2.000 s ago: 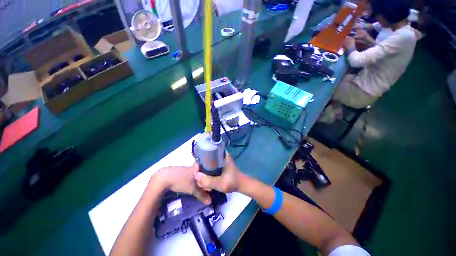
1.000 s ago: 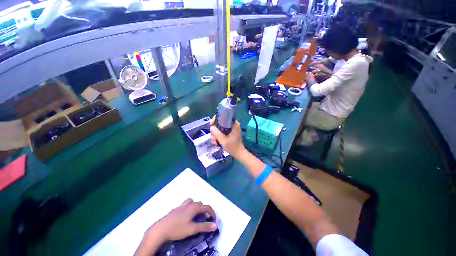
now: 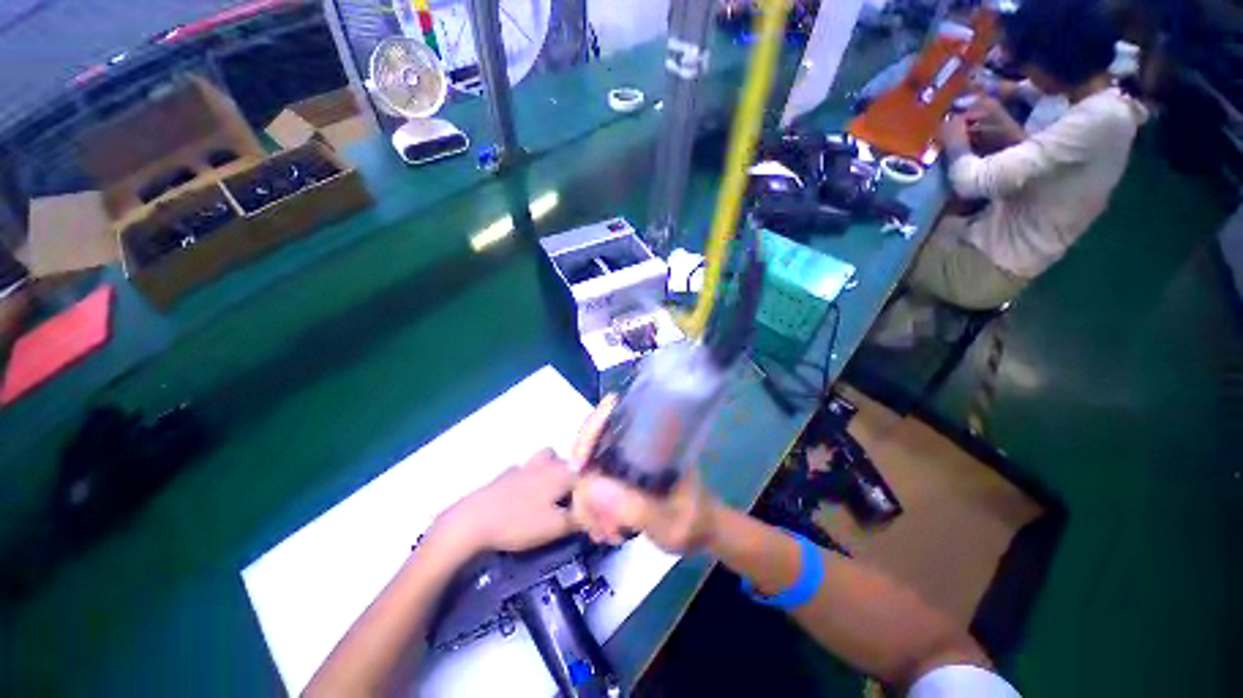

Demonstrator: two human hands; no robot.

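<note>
The black camcorder body [image 3: 491,595] lies on the white work mat [image 3: 327,555], with its thick black handle part [image 3: 559,631] pointing towards me and a blue spot at its end. My left hand [image 3: 518,507] rests on the far side of the body; its fingertips are partly hidden by my right hand. My right hand [image 3: 648,507] grips the grey electric screwdriver [image 3: 668,409], which is blurred and tilted above the body's far end. The driver's tip is hidden behind my hands. The yellow cord [image 3: 738,171] runs up from the driver.
A silver screw feeder [image 3: 608,289] stands beyond the mat, with a green perforated box [image 3: 802,284] to its right. A lined tray [image 3: 954,525] with black units is low at right. A divided cardboard box [image 3: 232,218] is far left. A person [image 3: 1056,177] sits at the bench, far right.
My right hand has brought the screwdriver back from the feeder to the camcorder body and tilted it. The view has turned down, and more of the body shows. My left hand remains on it.
</note>
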